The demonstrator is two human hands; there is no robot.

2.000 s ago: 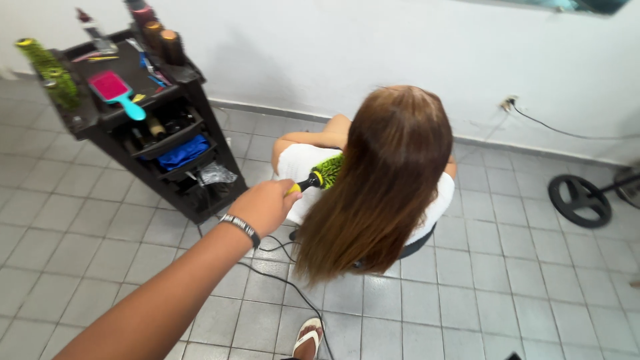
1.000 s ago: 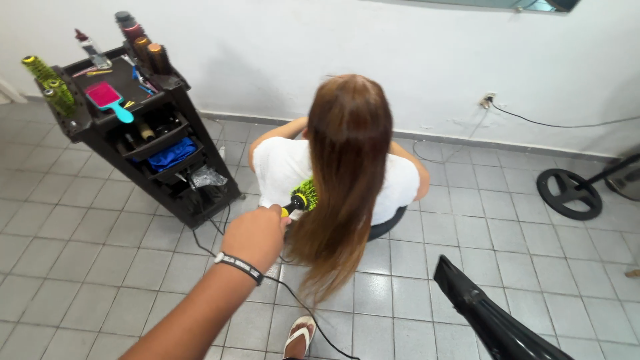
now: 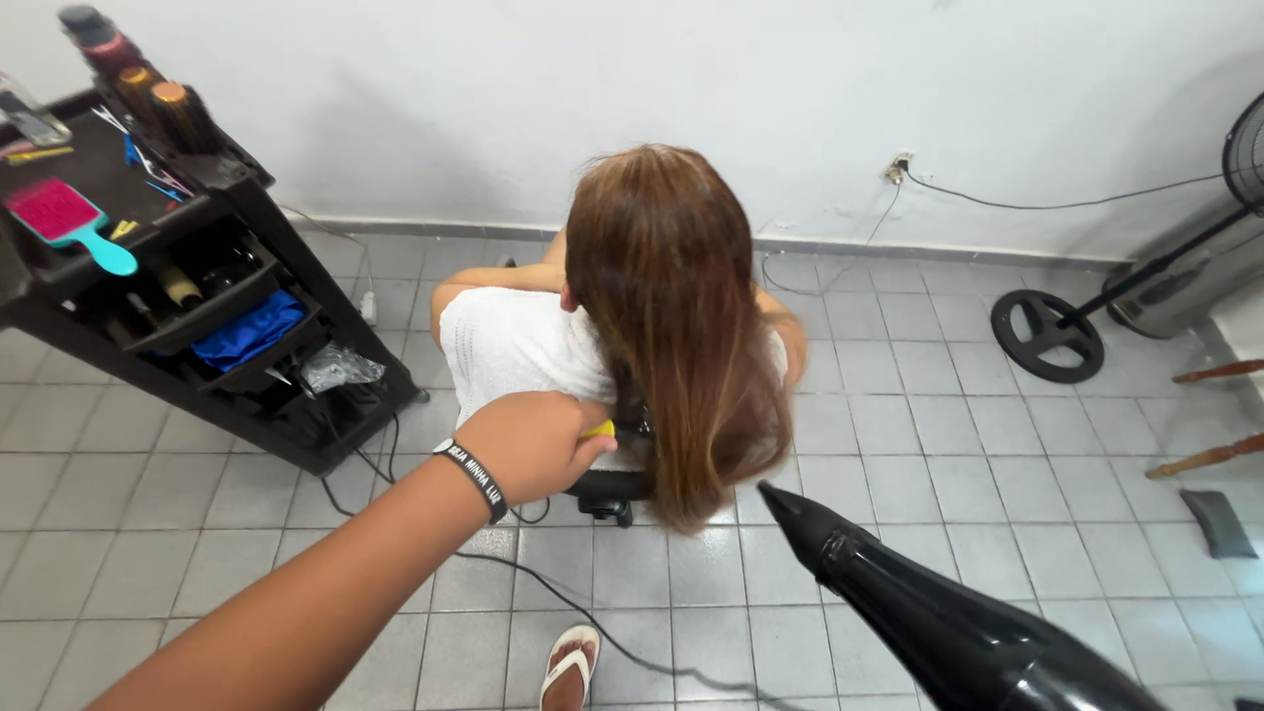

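My left hand [image 3: 533, 446], with a dark wristband, is closed around the yellow-and-black handle of a round hairbrush [image 3: 600, 430]. The brush head is hidden under the long brown hair [image 3: 671, 326] of a seated person seen from behind. A white towel [image 3: 523, 346] covers the person's shoulders. A black hair dryer [image 3: 918, 592] reaches in from the lower right, its narrow nozzle pointing up and left near the hair ends. My right hand is out of view, so its hold on the dryer does not show.
At the left stands a black salon trolley [image 3: 222, 188] with a pink-and-turquoise paddle brush [image 3: 74, 222], bottles and clips. A black cord [image 3: 553, 592] runs over the tiled floor near a sandalled foot [image 3: 571, 667]. A fan's round base [image 3: 1047, 336] stands at the right.
The hair dryer, out of view two seconds ago, now reaches in at the lower right. The green brush bristles, visible before beside the hair, are now hidden beneath it.
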